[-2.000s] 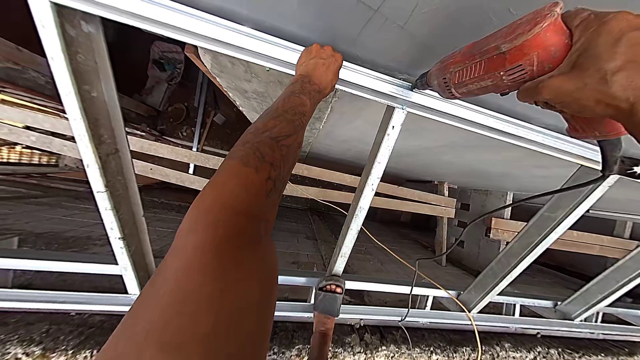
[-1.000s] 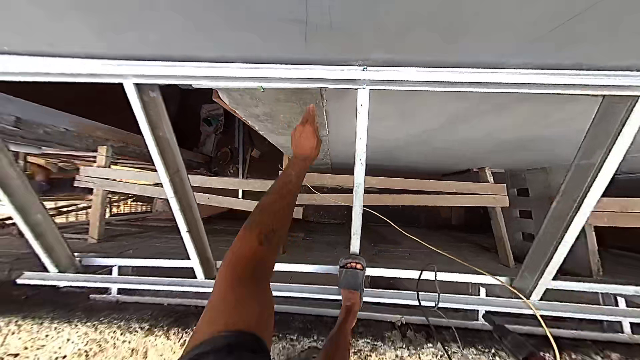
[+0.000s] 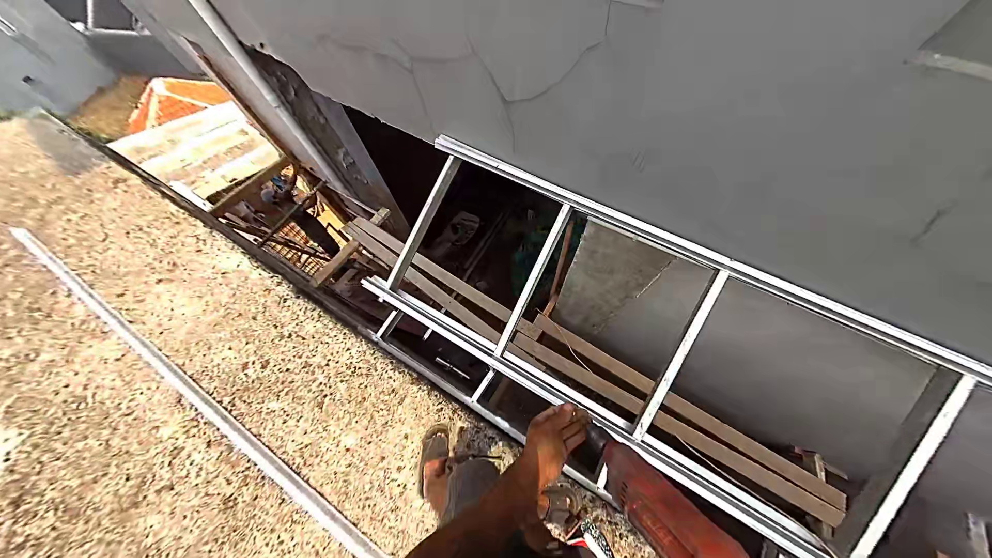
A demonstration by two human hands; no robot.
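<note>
My left hand (image 3: 554, 438) is low in the centre, its fingers curled beside the chuck of a red corded power drill (image 3: 666, 504). Whether they touch the chuck or pinch something small, I cannot tell. The drill's nose points up and left, close to the lower rail of a galvanized metal stud frame (image 3: 721, 271). Its handle is out of view, and so is my right hand. The frame's upper rail runs along a grey wall, with crosspieces spanning down to the double lower rail.
Below the frame is a deep gap with wooden planks (image 3: 697, 434). A rough concrete ledge (image 3: 232, 349) lies left, bearing a loose metal profile (image 3: 194, 395). My sandalled feet (image 3: 435, 457) are at the ledge's edge. A pipe (image 3: 256, 77) slants along the wall, and a grey wall (image 3: 697, 116) rises above.
My left hand has left the upper rail and is now by the drill's nose. The drill, at the upper rail two seconds ago, is now near the lower rail. The view has swung widely.
</note>
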